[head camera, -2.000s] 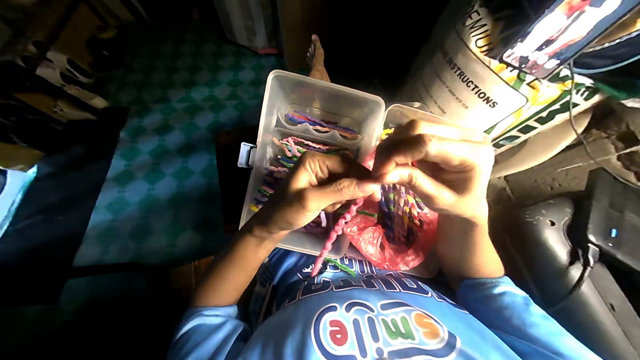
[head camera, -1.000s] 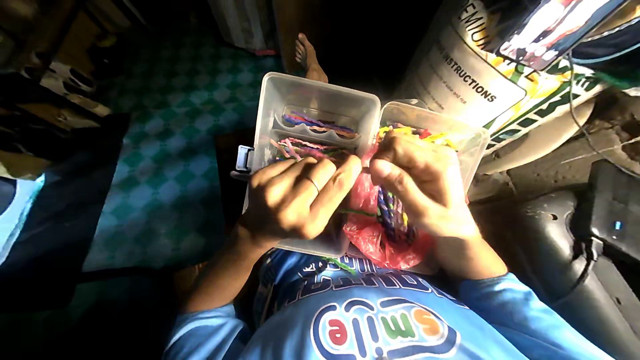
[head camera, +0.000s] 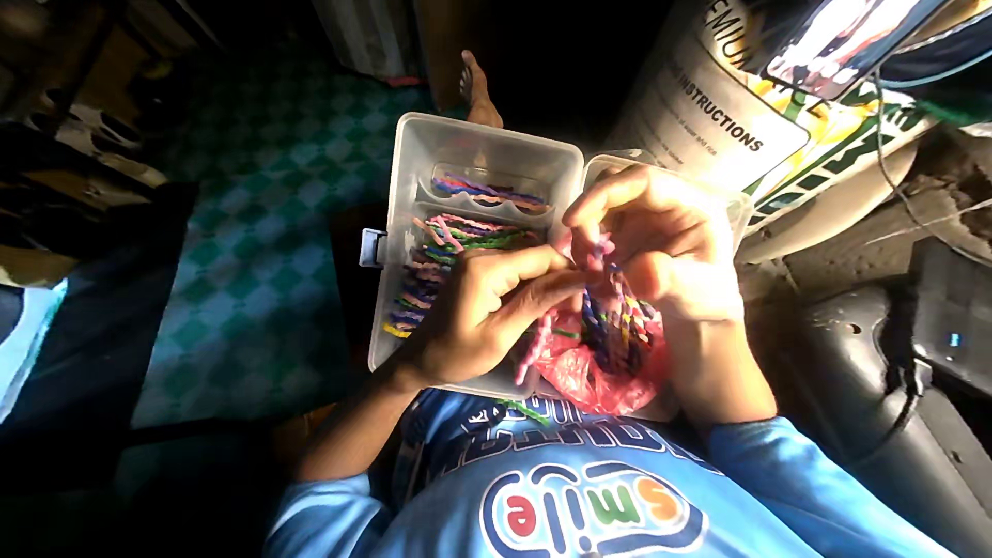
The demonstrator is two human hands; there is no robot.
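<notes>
Pinched between the fingertips of my left hand (head camera: 504, 310) is a pink twisted cord (head camera: 533, 353), whose end hangs below them. My right hand (head camera: 666, 240) is raised beside it with thumb and forefinger apart, near a pink loop of cord (head camera: 601, 248); whether it touches the loop is unclear. Below both hands, a red plastic bag (head camera: 597, 387) holds many multicoloured twisted cords (head camera: 620, 318). The clear plastic box (head camera: 488, 136) at left holds more braided cords (head camera: 480, 232) in rows, partly hidden by my left hand.
A green cord (head camera: 527, 411) lies by the box's near edge against my shirt. A large printed sack (head camera: 697, 101) stands at upper right, a phone (head camera: 852, 43) above it. A black plastic case (head camera: 868, 333) is at right. A bare foot (head camera: 477, 85) shows beyond the box.
My hands were closed together at the cord one second ago; now the right hand's fingers have spread apart. The pink cord's hanging end, hidden then, shows again below my left hand.
</notes>
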